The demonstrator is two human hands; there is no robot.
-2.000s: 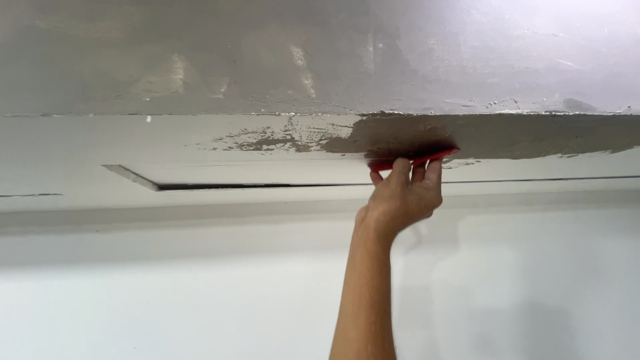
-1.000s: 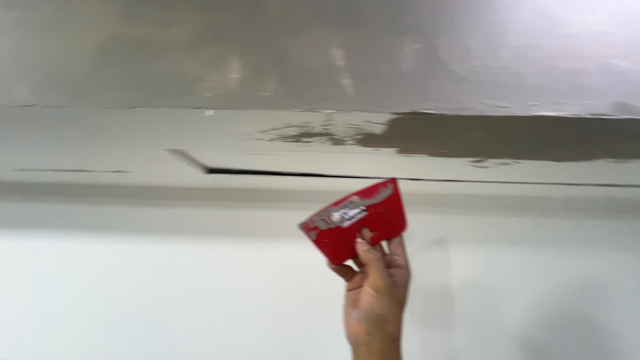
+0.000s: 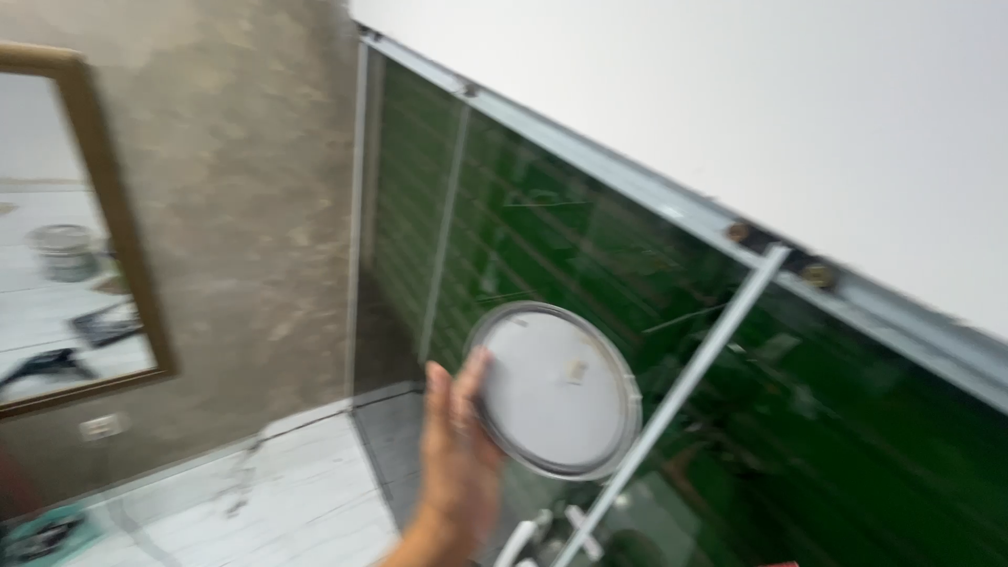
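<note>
In the head view my left hand (image 3: 461, 465) reaches up from the bottom, its fingers at the left edge of a round plastic lid (image 3: 555, 394). The lid has a pale face, a clear rim and a small yellowish mark. It is tilted up in front of green glass panels. At the bottom edge, right of centre, a sliver of something red (image 3: 780, 564) shows; what it is cannot be told. My right hand is out of view. Motion blurs the picture.
A metal rail (image 3: 598, 165) with bolts runs above the green glass panels (image 3: 535, 228). A framed mirror (image 3: 110, 213) hangs on the grey-brown wall (image 3: 236, 197), above a wall socket (image 3: 102, 428). Below are a white marbled floor (image 3: 299, 488) and a teal object (image 3: 51, 535).
The view has swung from the ceiling edge to the glass panels and floor. The hand with the red scraper has left the view, and a hand with a round lid now shows.
</note>
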